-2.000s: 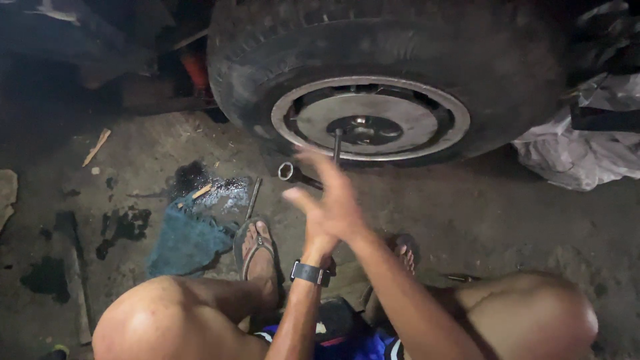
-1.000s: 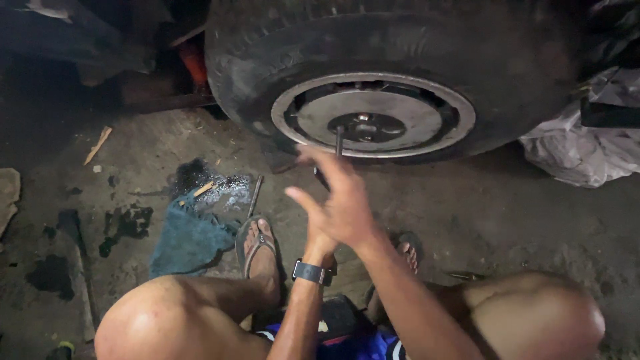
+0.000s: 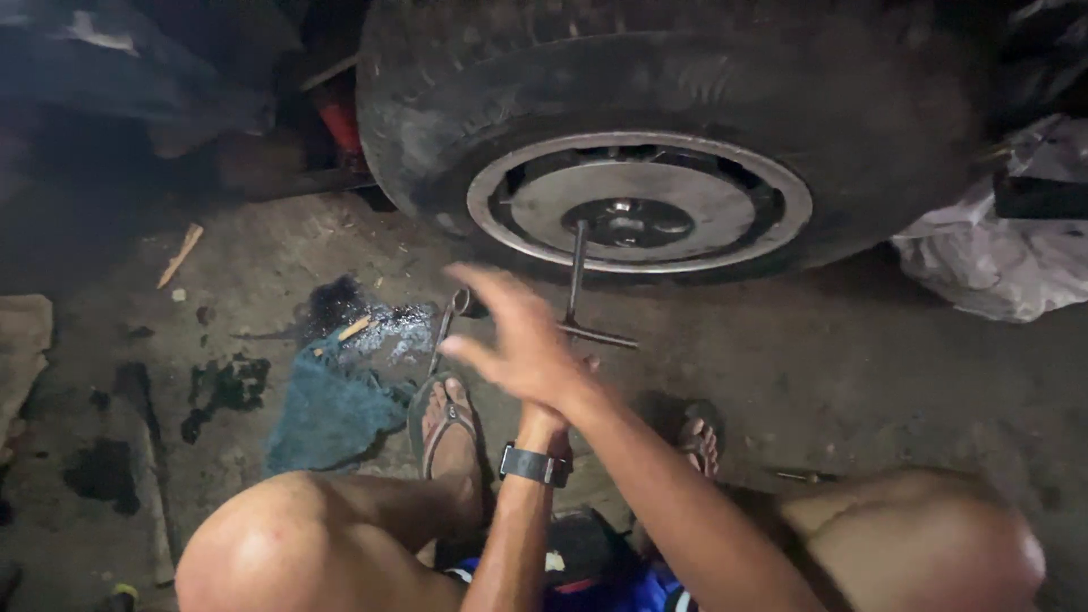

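A metal T-shaped lug wrench (image 3: 577, 280) reaches from the dark hub recess of the wheel rim (image 3: 639, 208). Its crossbar passes behind my right hand (image 3: 518, 340) and shows on both sides, with what looks like an open socket end at the left. My right hand is slightly blurred, its fingers spread and nothing visible in it. Crossed beneath my right wrist is my left hand (image 3: 548, 415), with a dark watch band on its wrist. It is mostly hidden near the crossbar, so its grip does not show. The large black tire (image 3: 680, 85) stands upright ahead.
A teal rag (image 3: 331, 412) lies beside a wet patch and my left sandalled foot (image 3: 450, 429). A thin rod (image 3: 439, 348) lies near that foot. Wood slivers (image 3: 180, 257) are on the floor. Crumpled plastic sheeting (image 3: 977, 263) sits right of the tire.
The wrench's crossbar now shows to the right of my right hand, where the earlier frames did not show it. Both hands have stayed in nearly the same crossed position.
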